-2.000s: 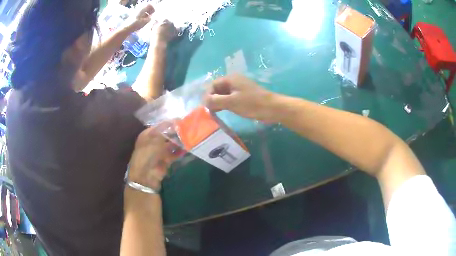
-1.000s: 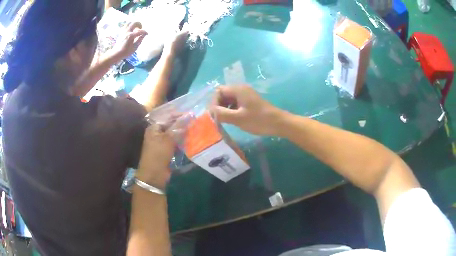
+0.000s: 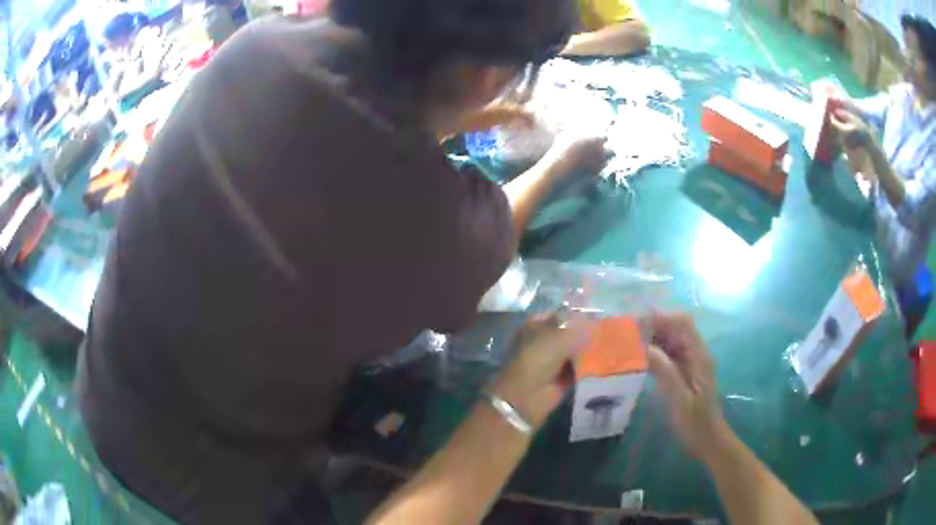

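Note:
A white retail box point(image 3: 608, 406) with an orange top stands nearly upright in front of me, its dark product picture facing me. My left hand point(image 3: 542, 371) holds its left side. My right hand point(image 3: 686, 377) is at its upper right edge with curled fingers; blur hides whether it grips the box or bag film. Film around the box is hard to make out. Clear poly bags point(image 3: 585, 285) lie crinkled just beyond it. A bagged box point(image 3: 833, 333) stands at the right.
A person in a dark shirt point(image 3: 298, 236) leans over the green table point(image 3: 667, 236) close at left, hands by white cords point(image 3: 641, 123). Orange-and-white boxes point(image 3: 746, 149) lie at the far side. Another person at far right holds a box point(image 3: 823, 121). A red stool point(image 3: 926, 385) is at the right edge.
The view has swung left, so things appear farther right. The box is more upright, and my hands are now at either side of it instead of up at the bag's open film.

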